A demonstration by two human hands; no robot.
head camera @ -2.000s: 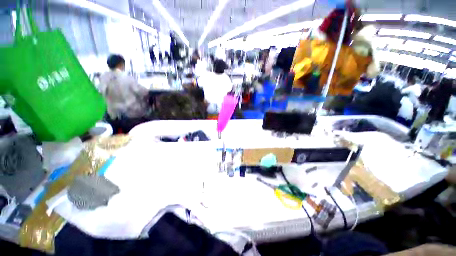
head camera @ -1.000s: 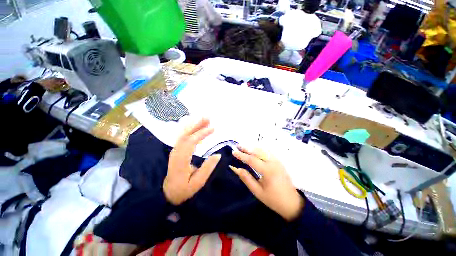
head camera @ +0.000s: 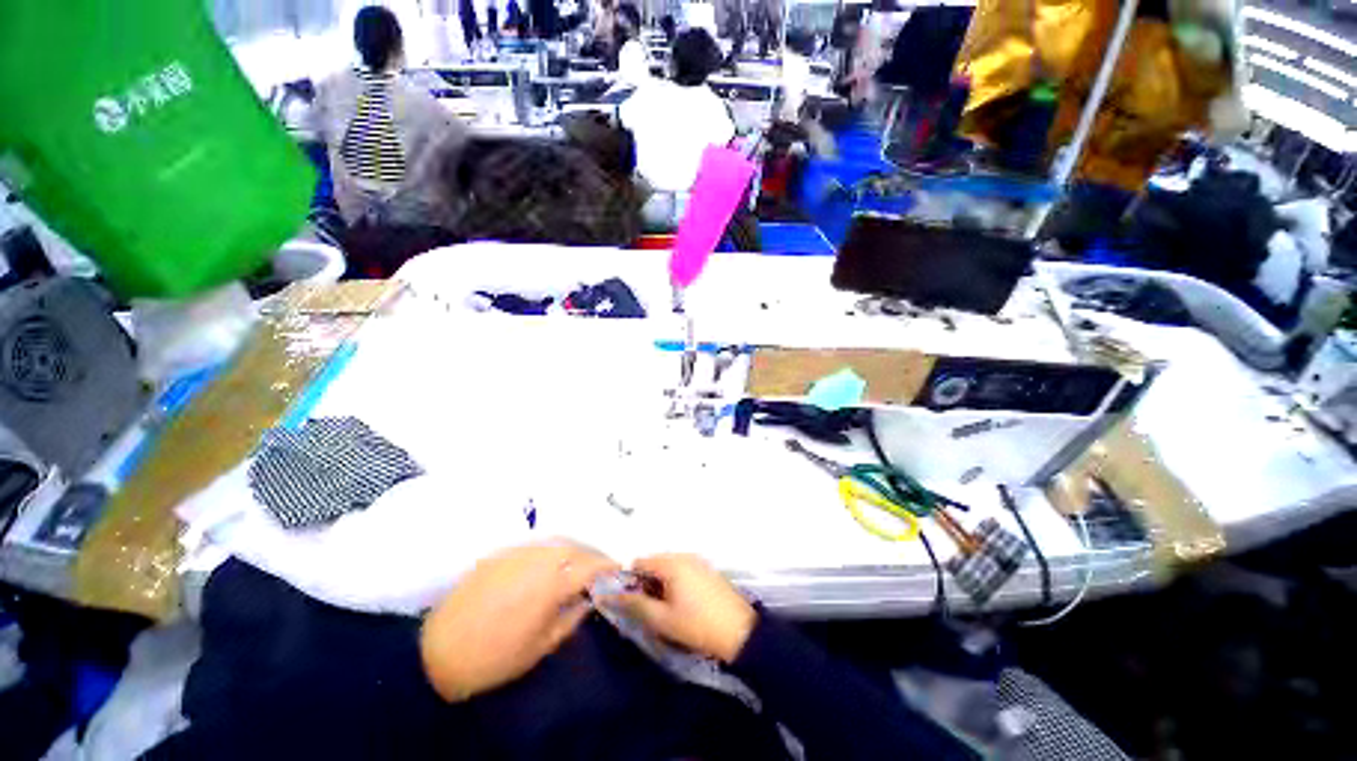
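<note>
The navy garment panel (head camera: 313,654) lies over the lap and the front edge of the table. My left hand (head camera: 514,617) and my right hand (head camera: 688,607) meet at the table's front edge. Their fingers pinch a pale grey strip (head camera: 633,613) joined to the navy cloth. The fingers hide part of the strip. The presser foot and needle (head camera: 692,399) are beyond the hands, with no cloth under them that I can see.
Scissors (head camera: 878,503) with yellow and green handles lie right of the needle. A checked fabric piece (head camera: 331,470) lies on the table's left. A mint-green block (head camera: 836,390) rests on cardboard. A green bag (head camera: 164,134) hangs upper left. People sit beyond the table.
The hands were spread flat on the navy cloth. Now they are together at the table edge, pinching the pale strip. The camera view has turned right and levelled.
</note>
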